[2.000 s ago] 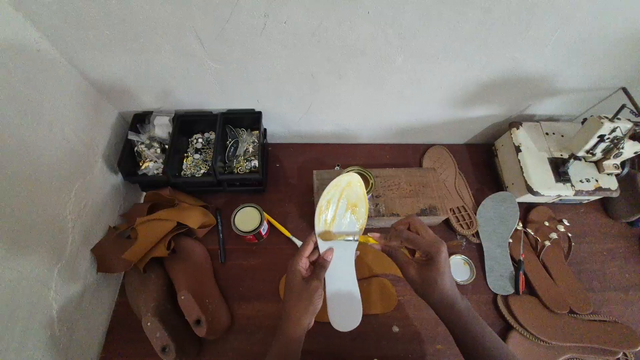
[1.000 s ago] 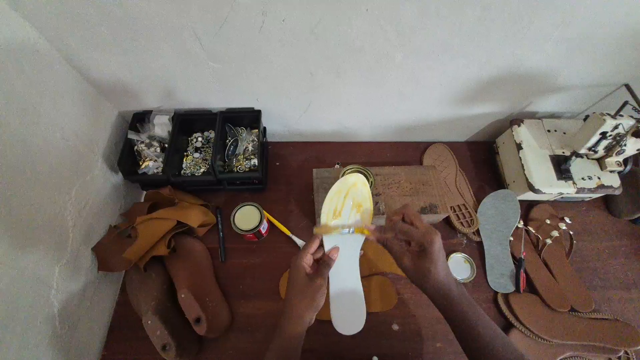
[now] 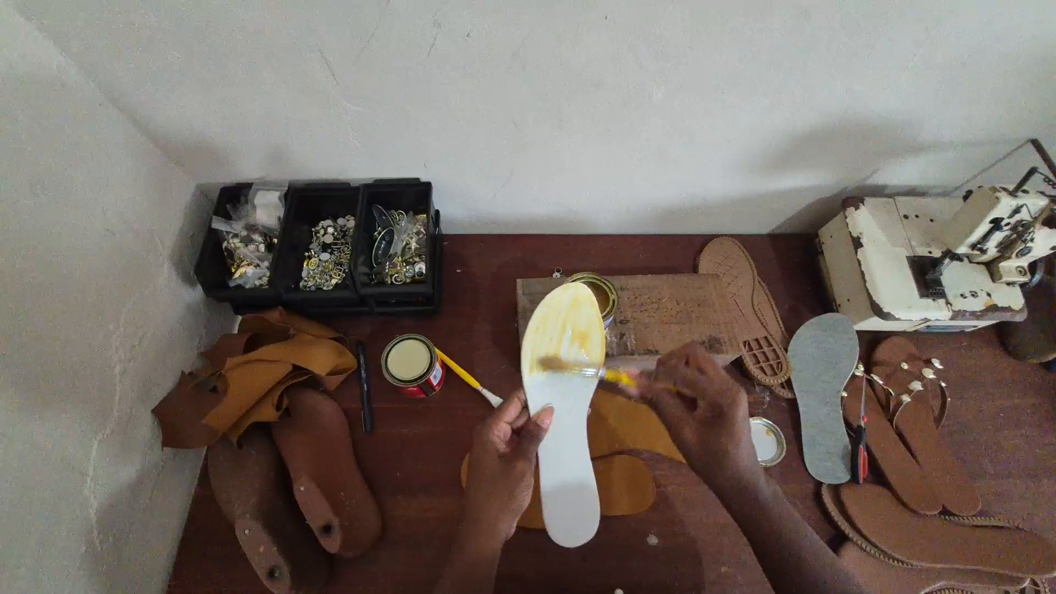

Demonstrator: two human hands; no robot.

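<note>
My left hand [image 3: 505,454] holds a white insole [image 3: 569,462] by its left edge, thumb on top, with the forepart pointing up. A shiny yellowish coat covers the forepart. My right hand [image 3: 701,408] grips the yellow handle of a small brush [image 3: 577,368], whose bristles lie on the insole at the lower end of the coat. Behind the insole's forepart an open tin [image 3: 606,290] is partly hidden at a wooden block [image 3: 676,309]. Tan leather sole pieces [image 3: 631,487] lie on the table beneath the insole, partly covered by it.
Left are black bins [image 3: 318,289] of metal fittings, leather scraps [image 3: 280,363], brown shoe forms [image 3: 330,470], a black pen [image 3: 365,388], an open tin of cream-coloured contents [image 3: 410,360] and another brush [image 3: 466,371]. Right are a lid [image 3: 767,441], grey insole [image 3: 825,396], sandals [image 3: 907,454] and a machine [image 3: 899,256].
The yellowish coat looks more even across the forepart. The brush has moved over the insole, and its bristles now lie near the lower end of the coat.
</note>
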